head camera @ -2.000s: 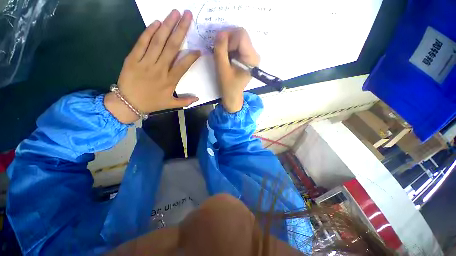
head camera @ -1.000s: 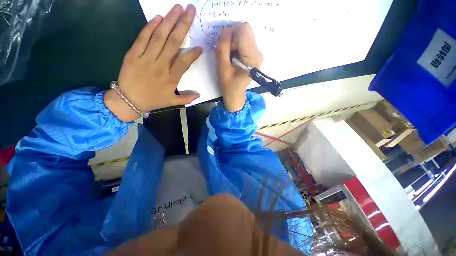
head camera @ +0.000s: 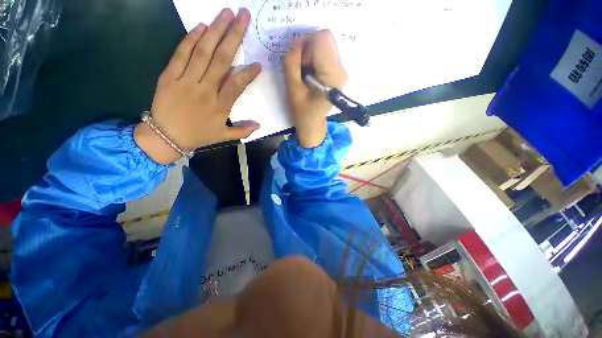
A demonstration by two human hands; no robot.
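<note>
A large white sheet (head camera: 422,53) lies on the dark green bench top (head camera: 99,66) and runs out of the top of the picture. It bears dark handwriting, partly inside a curved line. My right hand (head camera: 315,79) grips a pen (head camera: 343,102) with a pale barrel and black end. The pen's tip is hidden by my fingers. My left hand (head camera: 198,86) lies flat, fingers spread, on the sheet's left part and holds nothing. A thin bracelet (head camera: 165,136) is on its wrist.
A blue plastic bin (head camera: 528,86) with a white label stands at the right. Clear plastic film (head camera: 26,46) lies at the top left. Below right are a white table (head camera: 475,204) with a red band and brown cartons (head camera: 492,165). Yellow-black tape marks the floor.
My right hand and pen are slightly higher than two seconds ago. Beside my right hand, a little more handwriting shows. My left hand has stayed flat on the sheet.
</note>
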